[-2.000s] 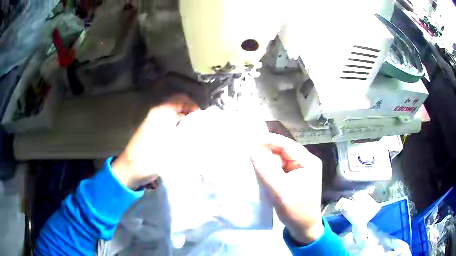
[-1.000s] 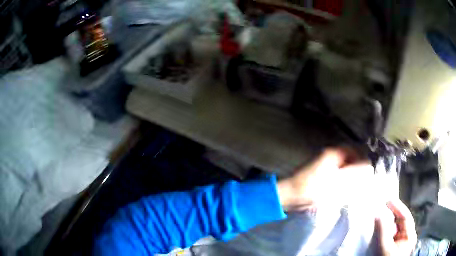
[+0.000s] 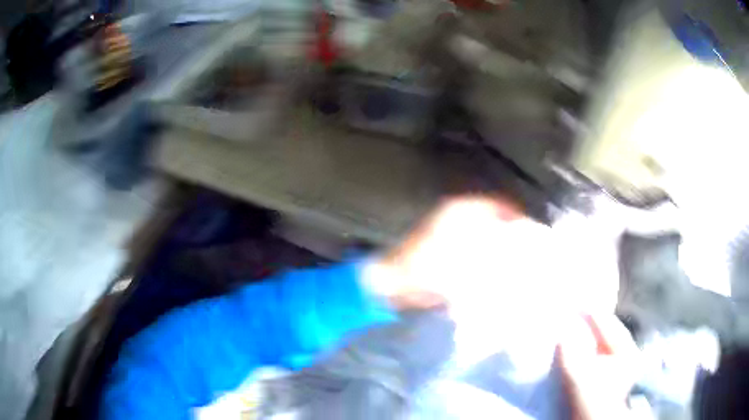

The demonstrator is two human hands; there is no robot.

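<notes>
The frame is blurred and glared out. A white garment piece [image 3: 534, 287] lies below the sewing machine head [image 3: 632, 123], its upper part lost in glare. My left hand [image 3: 452, 246], in a blue sleeve, is on the cloth's left side near the needle area [image 3: 587, 201]; its fingertips are washed out. My right hand [image 3: 595, 361] is at the cloth's lower right, cut off by the bottom edge, with fingers against the cloth. The needle itself cannot be made out.
A pale table edge [image 3: 271, 176] runs across the left. On it stand a shallow white tray [image 3: 222, 121], a red-topped bottle [image 3: 325, 41] and a greyish bin [image 3: 386, 107]. Bulky white cloth or plastic [image 3: 49, 238] lies at far left. A dark gap is below the table edge.
The view has swung left since two seconds ago, so the machine head now sits at the right. Over the last second the view shifted slightly and blurred more. Both hands stay at the cloth.
</notes>
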